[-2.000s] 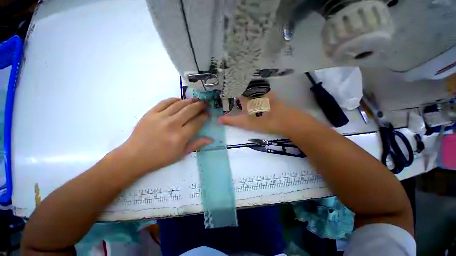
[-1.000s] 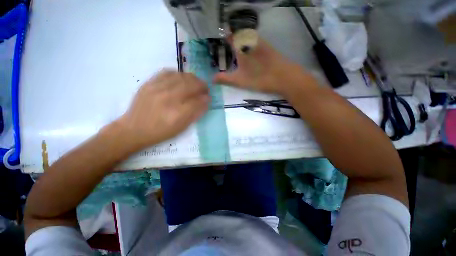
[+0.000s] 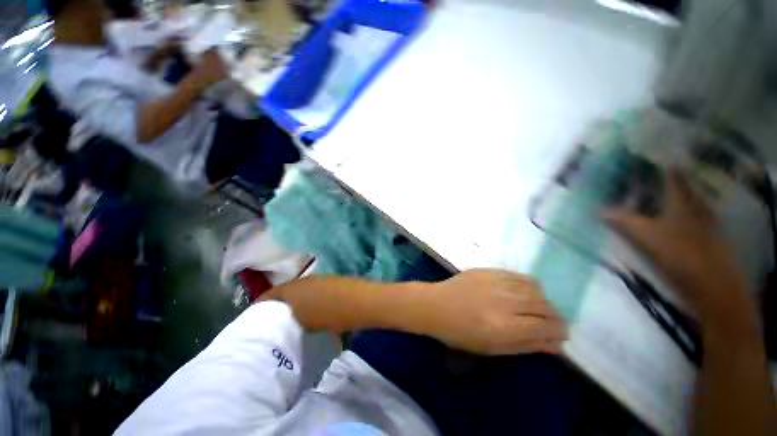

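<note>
The sheer green fabric strip [image 3: 566,264] runs from the blurred needle area of the sewing machine [image 3: 724,60] to the table's front edge. My left hand [image 3: 503,313] is at the table edge, at the strip's near end, fingertips beside or on it; whether it grips is hidden. My right hand [image 3: 673,238] is near the presser foot, on the right side of the strip, thumb stretched toward it; it is blurred. Dark thread snips [image 3: 652,302] lie on the table between the strip and my right forearm.
A blue plastic basket [image 3: 328,72] with pale contents stands at the table's far left corner. Green ruffled pieces [image 3: 328,226] hang beside the table's front edge, near cream fabric [image 3: 260,251] in a red container. A person [image 3: 141,102] sits at upper left.
The view has swung to the left, bringing the basket and another person into sight. My left hand has moved toward me to the table edge. My right hand stays near the foot.
</note>
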